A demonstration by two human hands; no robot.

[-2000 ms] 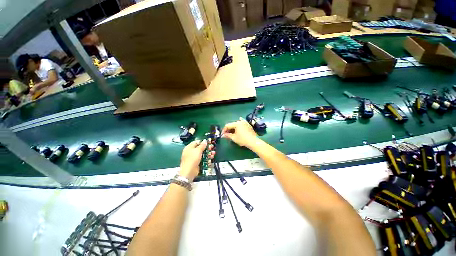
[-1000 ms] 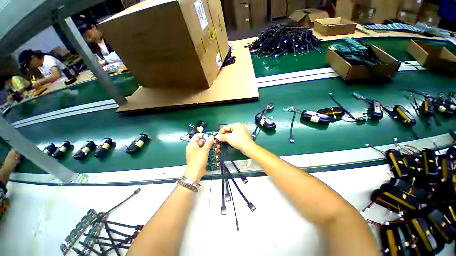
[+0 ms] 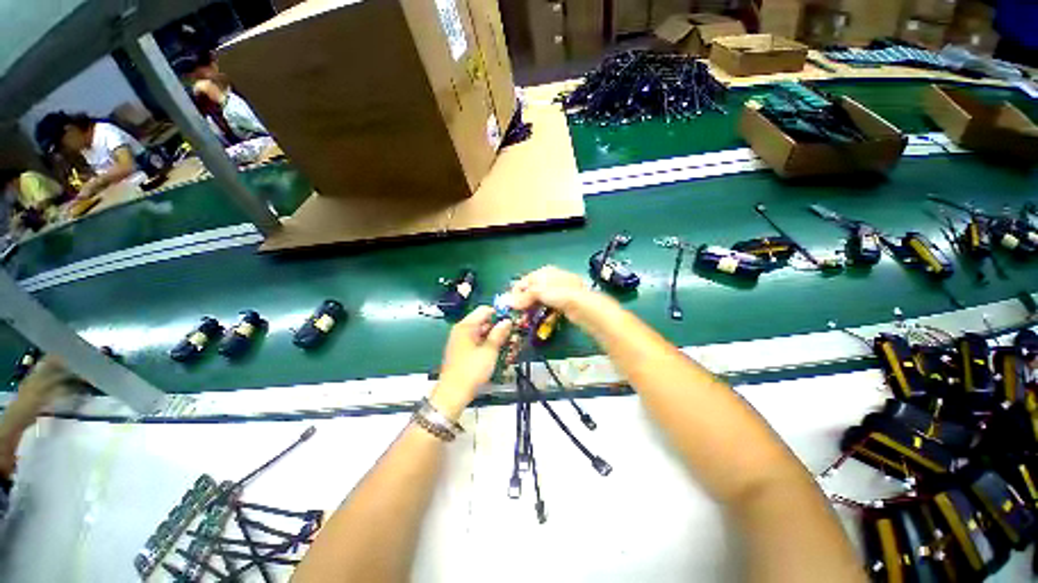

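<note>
A PCB strip [image 3: 515, 345] is held upright over the belt's near edge, with several black cable leads [image 3: 525, 433] hanging over the white bench. My left hand [image 3: 476, 345] grips the strip's upper part. My right hand [image 3: 551, 298] has its fingertips close to my left fingertips at the strip's top. A black and yellow battery pack [image 3: 546, 327] shows under my right hand, which seems to hold it; the exact grip is hidden. Small parts between the fingertips are blurred.
Battery packs [image 3: 319, 325] lie along the green belt [image 3: 387, 285]. More are piled on the right [image 3: 911, 444]. Stacked PCB panels [image 3: 182, 518] lie at left. A large cardboard box [image 3: 364, 103] stands beyond. Another person's blurred arm [image 3: 29, 399] is at the left edge.
Both hands and the strip have shifted slightly right. A yellow-striped pack now shows under my right hand. Belt packs at left have changed, and another person's arm reaches in there.
</note>
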